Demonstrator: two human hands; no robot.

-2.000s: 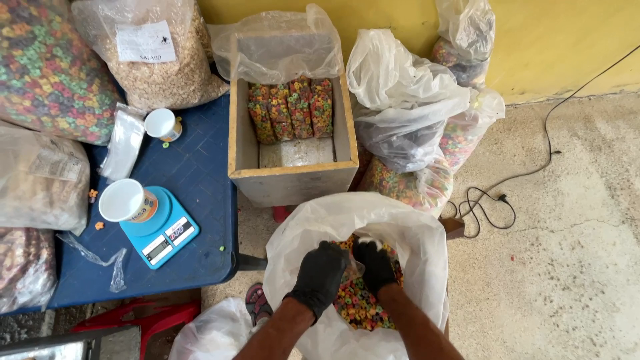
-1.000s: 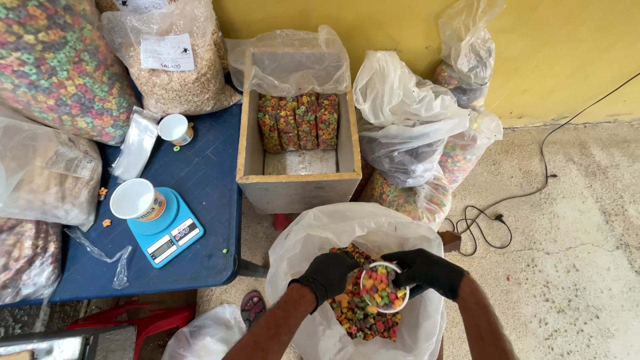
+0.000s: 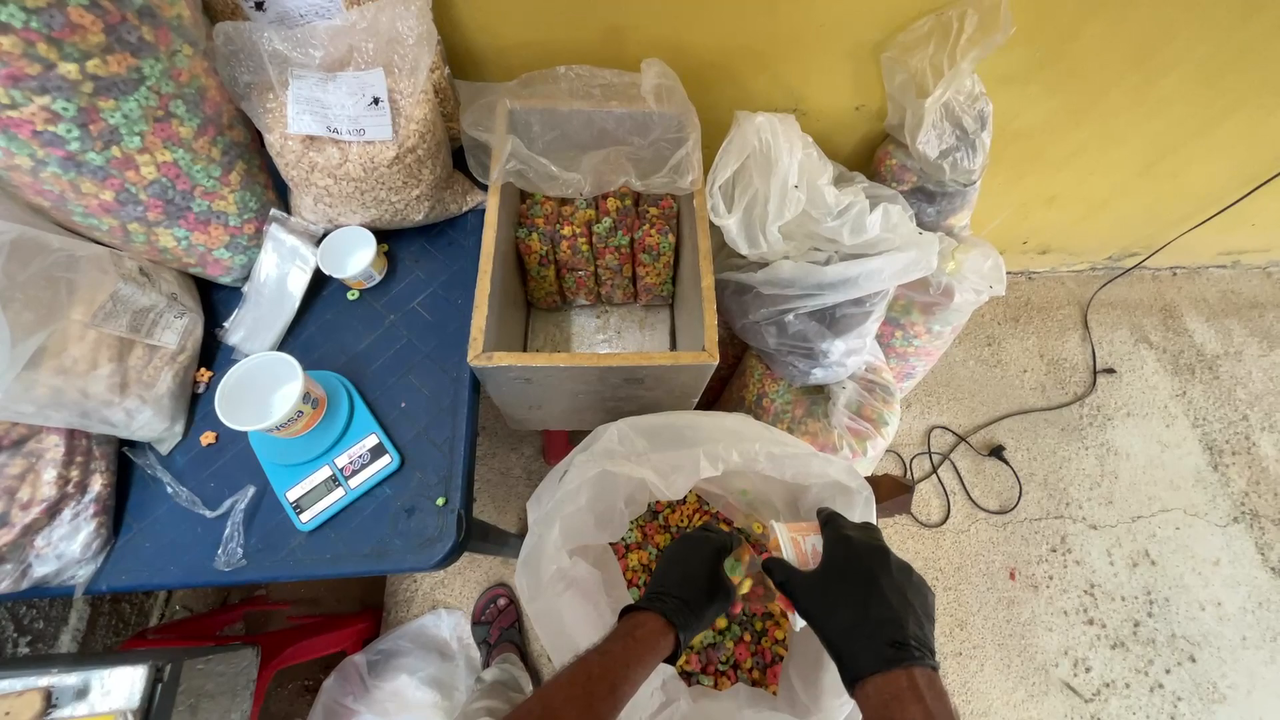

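Over a large white plastic sack (image 3: 590, 480) of coloured ring cereal (image 3: 730, 650), my right hand (image 3: 865, 600), in a black glove, grips a plastic cup (image 3: 797, 545) tilted toward the left. My left hand (image 3: 697, 580), also black-gloved, holds a small clear plastic bag (image 3: 742, 568) at the cup's mouth, with cereal showing in it. On the blue table, an empty white tub (image 3: 268, 393) stands on a blue kitchen scale (image 3: 330, 460). A second white cup (image 3: 352, 257) and a stack of clear bags (image 3: 272, 285) lie behind. Filled cereal bags (image 3: 597, 250) stand upright in a wood-edged box (image 3: 590, 385).
Big bags of cereal (image 3: 110, 130) and flakes (image 3: 350, 170) crowd the blue table (image 3: 420, 330). More bags (image 3: 815, 230) lean by the yellow wall. A black cable (image 3: 1075, 400) lies on the floor at right. A red stool (image 3: 300, 640) is under the table.
Both hands were down in the sack at first; a second ago the right hand held the cup full of cereal, opening facing up. The cup is now tipped toward the small bag in the left hand.
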